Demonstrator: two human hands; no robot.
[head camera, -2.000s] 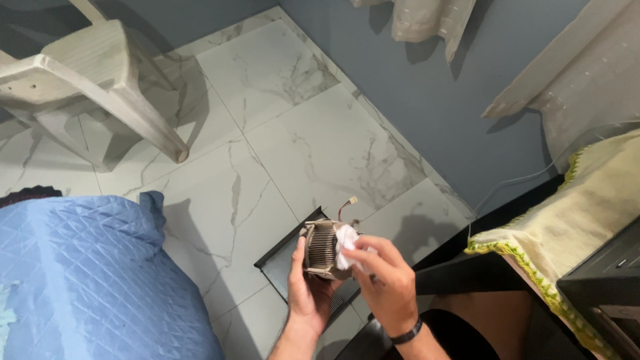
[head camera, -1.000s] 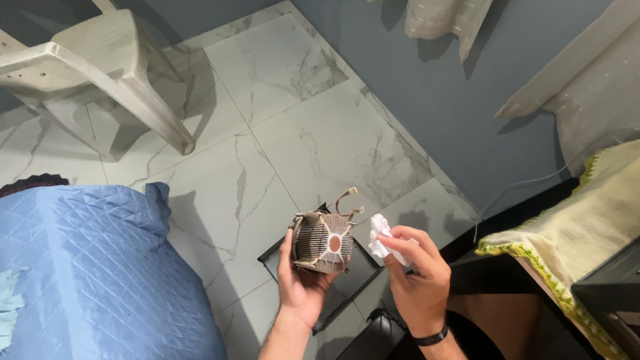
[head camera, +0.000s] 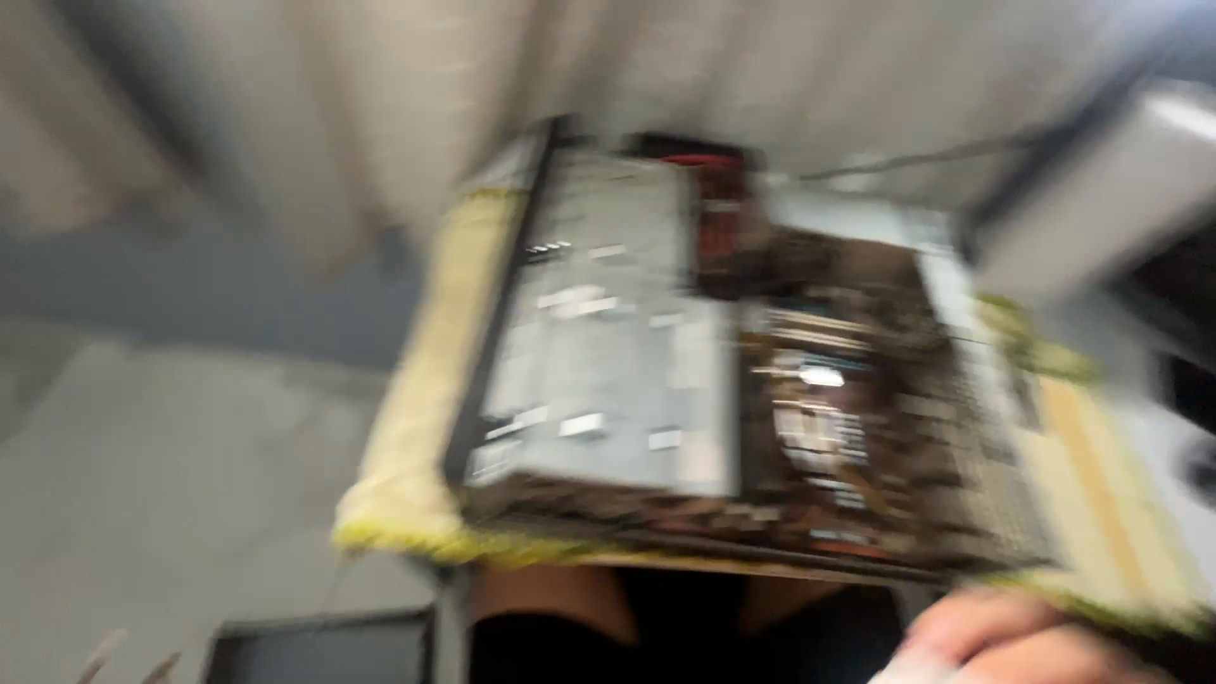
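Note:
The view is blurred. An opened desktop computer case (head camera: 608, 380) lies on a table with a yellow-edged cloth (head camera: 408, 456). Inside it, at the right, are a motherboard and a bright metal part (head camera: 822, 418). My right hand (head camera: 1016, 636) is at the bottom right, near the table's front edge, with a white tissue (head camera: 917, 665) at its fingers. My left hand is out of sight. At the bottom left edge show thin blurred tips, perhaps wires of the heatsink; the heatsink itself is not in view.
A dark-framed panel (head camera: 323, 651) lies low at the left, above the tiled floor (head camera: 171, 475). Curtains (head camera: 399, 95) hang behind the table. A pale, blurred object (head camera: 1102, 190) stands at the upper right. My legs show under the table.
The view has swung far to the right, onto the computer case. Earlier my left hand held the heatsink and my right hand a white tissue, which had moved off the heatsink by one second ago.

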